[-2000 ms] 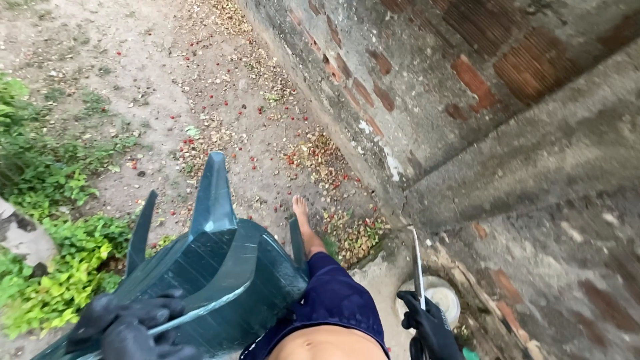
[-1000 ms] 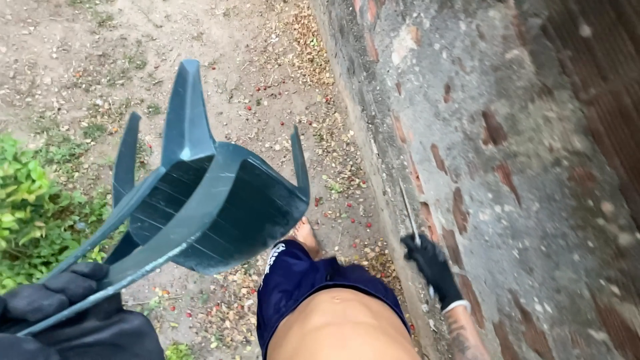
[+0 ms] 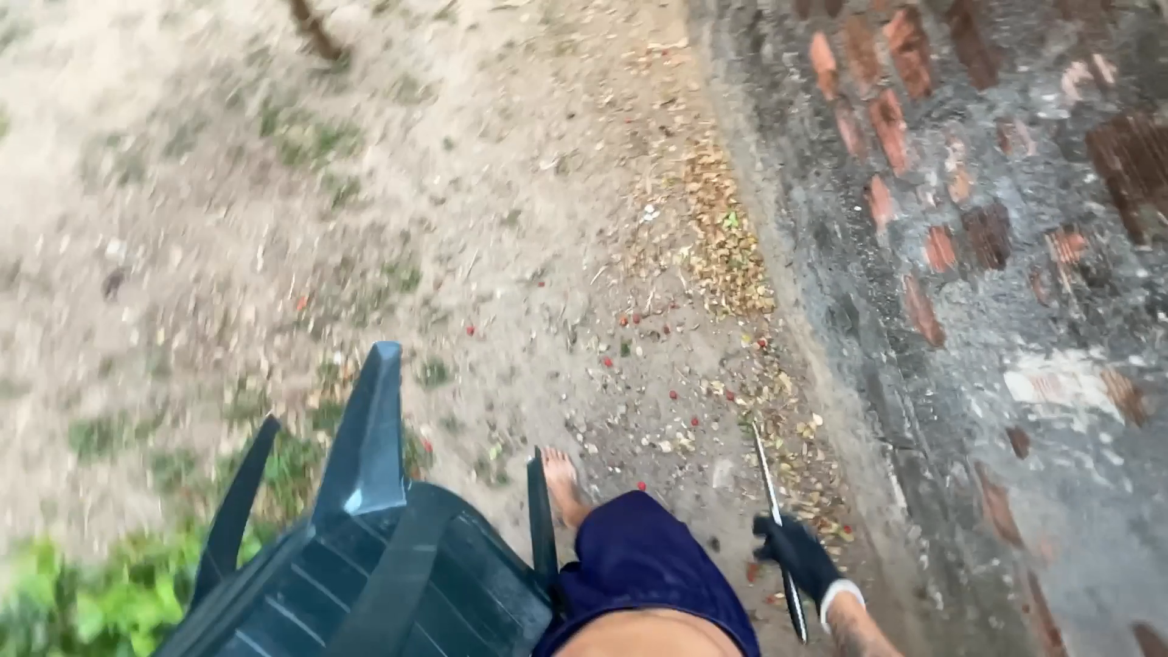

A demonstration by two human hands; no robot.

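Observation:
My right hand, in a black glove with a white cuff, is closed around a long thin tool with a pale, narrow blade and a dark handle end. The blade points up the view, over the ground by the wall; its exact kind cannot be told. A dark green plastic chair fills the lower left, its legs pointing forward and its slatted part toward me. My left hand is outside the view, so its hold on the chair does not show.
A worn brick and plaster wall runs along the right. Dry leaves lie at its base, and small red fruits dot the dirt ground. Green plants grow at lower left, a thin trunk stands at top left. My bare foot is on the ground.
My gloved left hand, on the chair in both earlier frames, has gone out of view. The chair sits lower in the view than one second ago. The view has shifted along the wall.

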